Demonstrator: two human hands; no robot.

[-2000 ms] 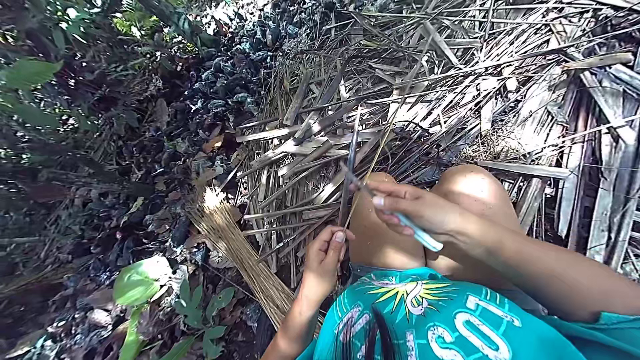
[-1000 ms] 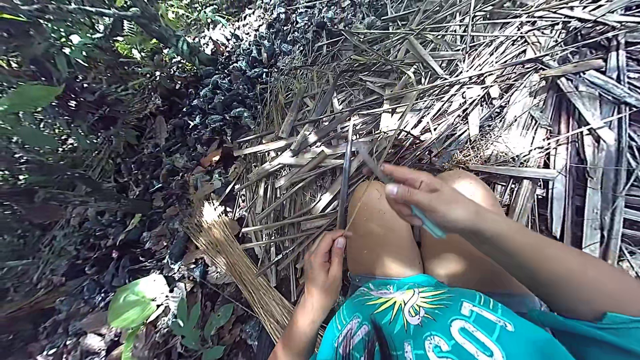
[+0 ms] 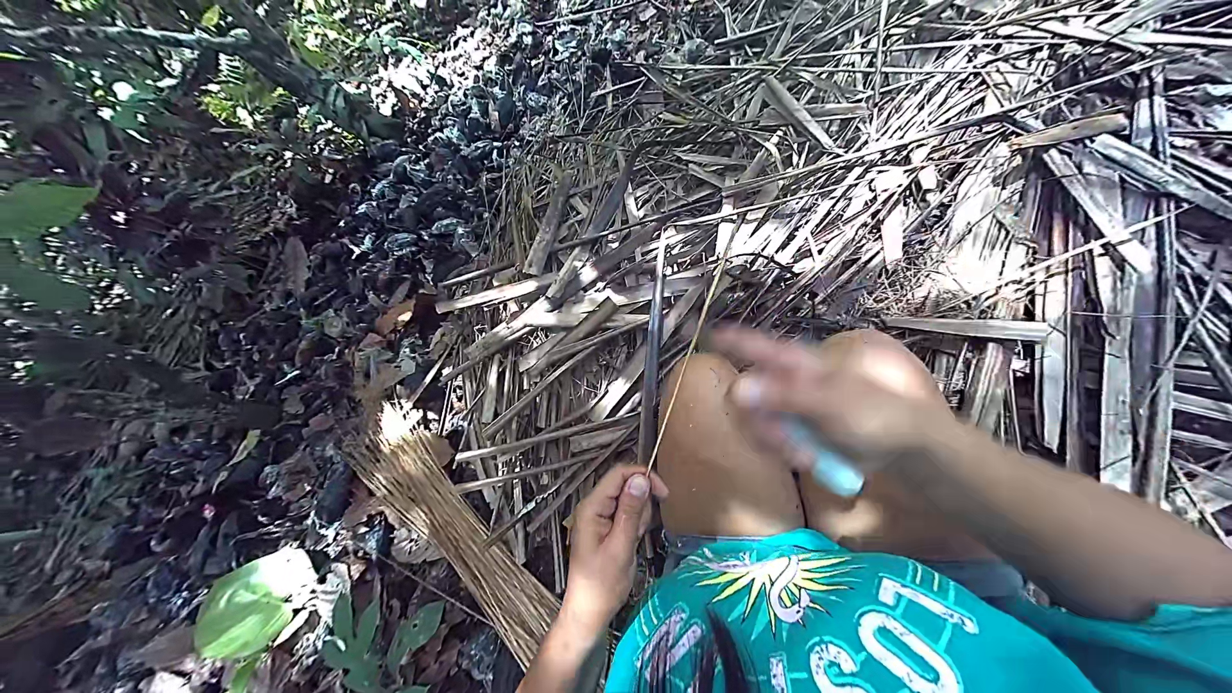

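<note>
My left hand (image 3: pixel 616 515) pinches the lower end of a thin plant strip (image 3: pixel 695 342), which slants up and right in front of my knees. Close to it, a dark narrow stick (image 3: pixel 655 356) stands just left of my knee; whether my fingers also hold it I cannot tell. My right hand (image 3: pixel 837 395), blurred, is over my knees, closed on a knife whose light blue handle (image 3: pixel 835 470) sticks out below the palm. The blade is too blurred to make out. A bundle of thin stalks (image 3: pixel 462 539) lies left of my left hand.
Dry palm fronds and split stalks (image 3: pixel 770 212) cover the ground ahead and right. Dark husk-like debris (image 3: pixel 414 221) lies to the left, with green leaves (image 3: pixel 245 602) near the lower left. A pale flat stalk (image 3: pixel 972 329) lies beyond my right knee.
The knife hand has moved right, away from the dark stick and the strip, and is now blurred. My left hand stays in about the same place beside my knee.
</note>
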